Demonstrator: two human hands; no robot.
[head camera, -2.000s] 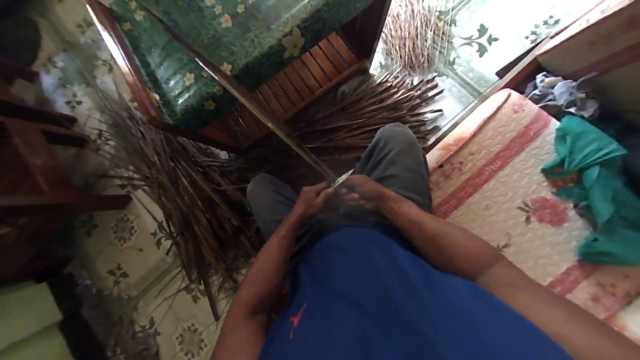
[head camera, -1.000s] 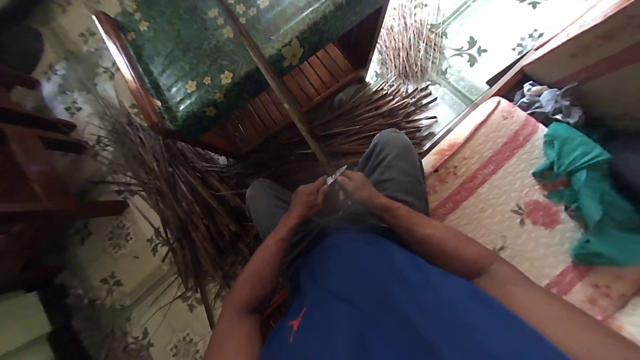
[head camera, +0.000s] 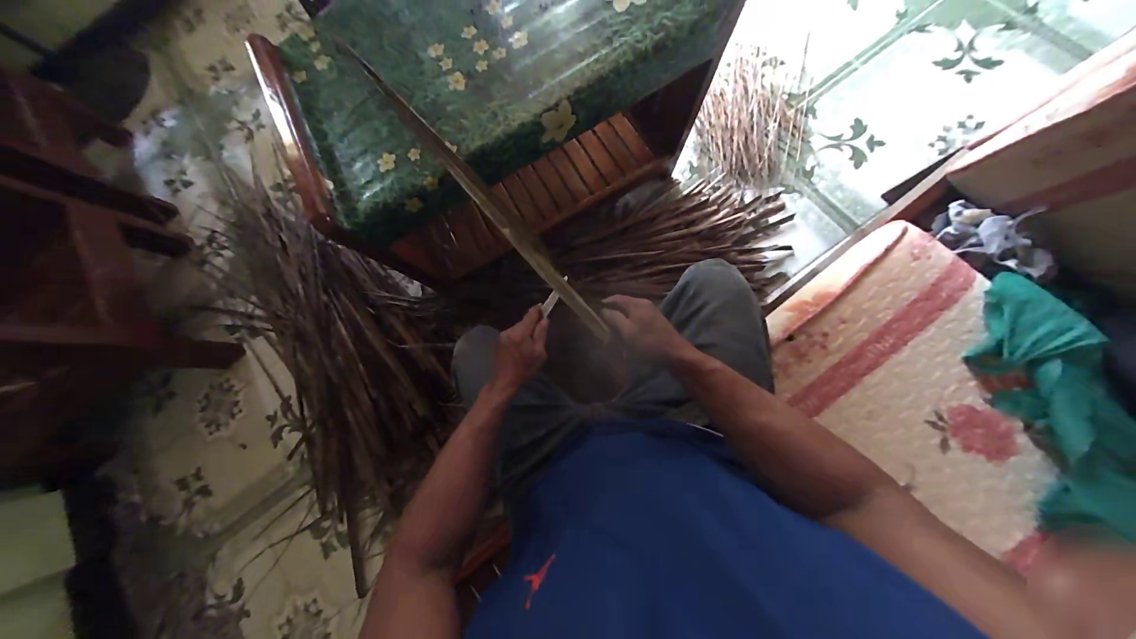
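A long, dried leaf or stalk (head camera: 497, 213) slants from over the covered table down to between my knees. My left hand (head camera: 522, 348) is closed on a small knife with a pale blade (head camera: 554, 297), which points up beside the stalk's lower part. My right hand (head camera: 643, 327) is at the other side of the stalk's near end, fingers bent; whether it grips the stalk is hard to see. A heap of dry brown stalks (head camera: 355, 355) lies at the left, and more stalks (head camera: 701, 235) lie beyond my knees.
The wooden table (head camera: 288, 133) has a green floral cover and a slatted shelf. A bundle of thin sticks (head camera: 750, 115) stands on the tiled floor. At the right are a patterned cushion (head camera: 879, 328) and a teal cloth (head camera: 1047, 355). Dark wooden furniture (head camera: 98, 257) is at the left.
My hands were close together at the stalk's near end and are now farther apart. The stalk's far end has swung to the left since one second ago.
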